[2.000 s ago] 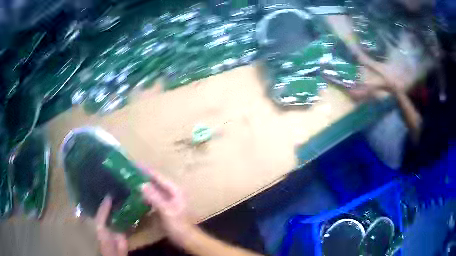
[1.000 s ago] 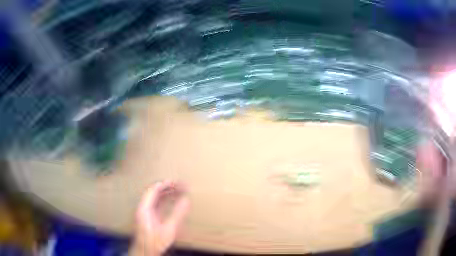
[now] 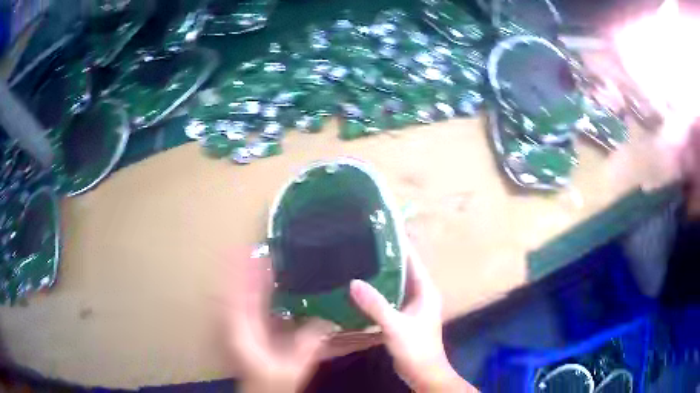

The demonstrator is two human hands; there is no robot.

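A glossy green oval body shell (image 3: 326,299) with a silver edge and a dark middle is held over the front part of the tan board (image 3: 176,230). My right hand (image 3: 414,322) grips its lower right side, with the thumb on the green face. My left hand (image 3: 269,338) is blurred at its lower left side, and its fingers are partly hidden. A small silver knob sticks out at the shell's left. A bit of pale green shows just past the shell's right edge, too unclear to name.
A heap of small green parts (image 3: 330,84) lies along the back. Green shells (image 3: 94,146) lie at the left, and more shells (image 3: 537,84) are stacked at the right. A blue crate (image 3: 510,368) with shells stands below right. Another person's blurred arm (image 3: 668,153) is at the right.
The view has swung back from its blurred turn. One second ago my left hand was empty over the board; now both hands are at a shell in the middle.
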